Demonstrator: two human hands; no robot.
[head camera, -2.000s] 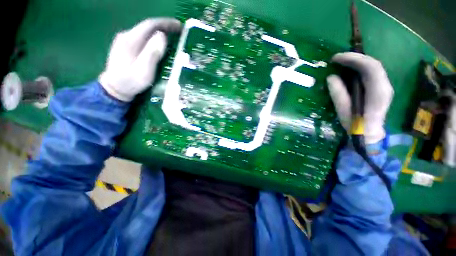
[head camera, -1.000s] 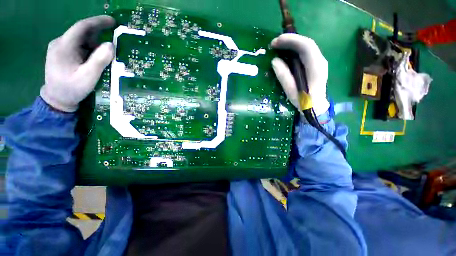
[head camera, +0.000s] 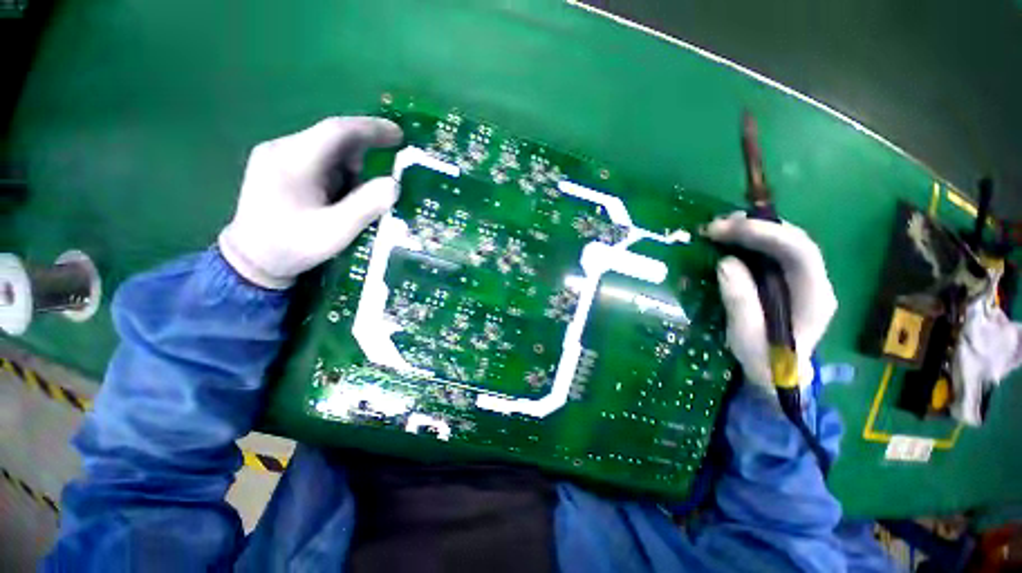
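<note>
A large green circuit board (head camera: 493, 319) with thick white tracks lies solder side up in front of me, slightly turned, its near edge close to my body. My left hand (head camera: 308, 202), in a white glove, grips its upper left edge, fingers partly hidden by the board. My right hand (head camera: 779, 291), also gloved, is at the board's right edge and holds a soldering iron (head camera: 776, 319) with a black grip and yellow band. The iron's brown tip points up and away from the board. Its cable runs down over my right sleeve.
A solder wire reel (head camera: 62, 287) lies at the far left. At the right, a soldering iron stand (head camera: 921, 325) with a yellowish sponge and white tissue (head camera: 988, 341) sits within yellow tape. The green mat (head camera: 224, 67) ends at a pale line at the upper right.
The view shifted left and back between frames. The board now sits lower in view and is tilted again compared with one second ago. Both hands keep their places at its edges.
</note>
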